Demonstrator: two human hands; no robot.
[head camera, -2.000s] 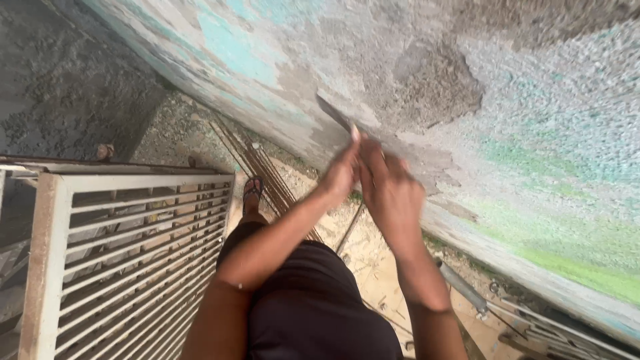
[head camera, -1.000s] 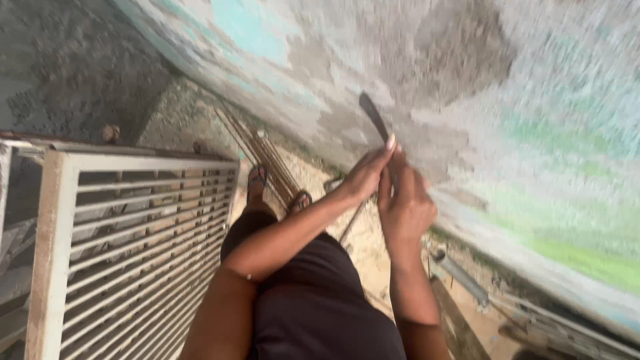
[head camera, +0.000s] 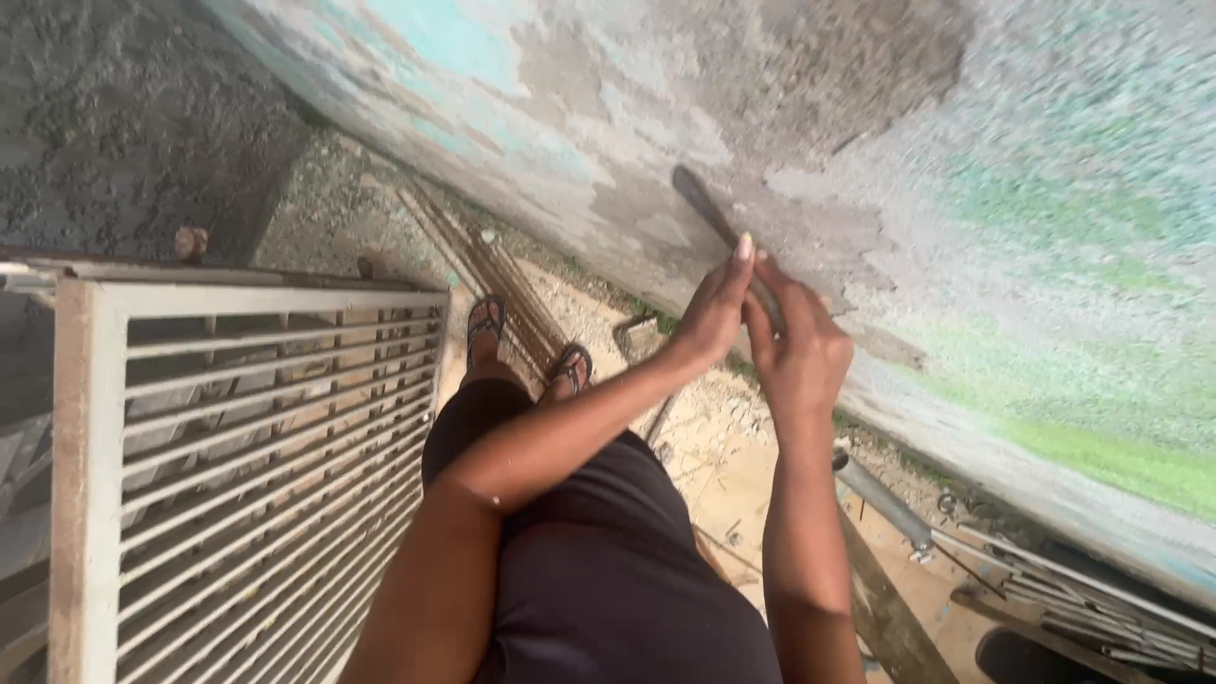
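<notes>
My right hand (head camera: 800, 351) is closed round the lower part of a dark, narrow hand tool (head camera: 703, 201), which looks like a scraper or knife with a rounded tip. The fingers of my left hand (head camera: 712, 318) rest on the tool just above, thumb pointing up along it. The tip lies over a painted wall (head camera: 1035, 237) with worn turquoise, grey and green paint and bare brownish patches; whether it touches cannot be told. Beside the tool, the paint edge is ragged.
A white metal grille (head camera: 95, 399) stands at the left. Long thin rods (head camera: 513, 304) lie under my sandalled feet. A grey pipe (head camera: 883, 503), a wooden plank (head camera: 898, 608) and more rods (head camera: 1092, 598) lie at the wall's foot. A dark rough surface (head camera: 142, 123) fills the upper left.
Both hands and the tool have moved right from where they were two seconds ago. My second foot has come into sight beside the rods.
</notes>
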